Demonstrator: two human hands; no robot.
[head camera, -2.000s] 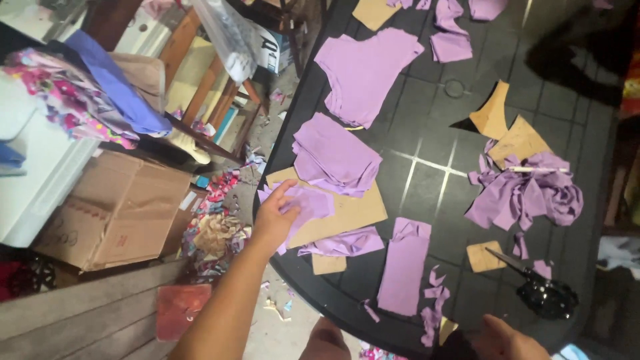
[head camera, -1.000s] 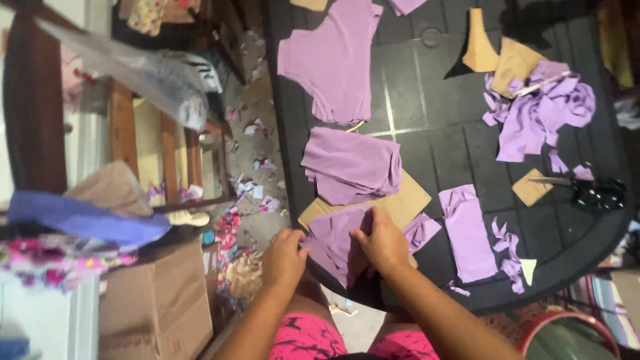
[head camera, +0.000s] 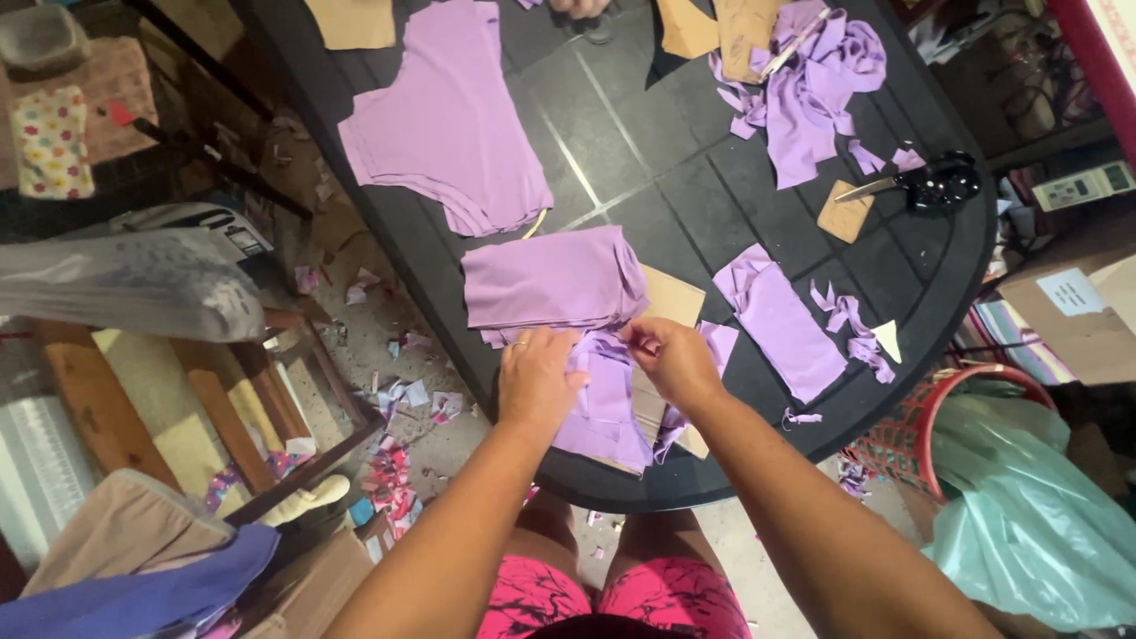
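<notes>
Several cut purple fabric pieces lie on the black table. My left hand rests with its fingers on a small purple fabric piece at the near edge, just below a folded purple stack. At that piece's upper right corner, my right hand pinches the fabric between thumb and fingers. Tan cardboard shows under and beside the fabric. Farther off lies a large stack of cut purple panels. A folded purple strip is right of my right hand.
Black-handled scissors lie on a small cardboard piece at the right, near purple scraps. A red basket with a green plastic bag stands below right. Another person's hand shows at the far side. Wooden furniture is at left.
My right hand has come in to the small purple piece, where two seconds ago only my left hand lay. Both hands now touch its upper part, near the folded stack. The view has shifted.
</notes>
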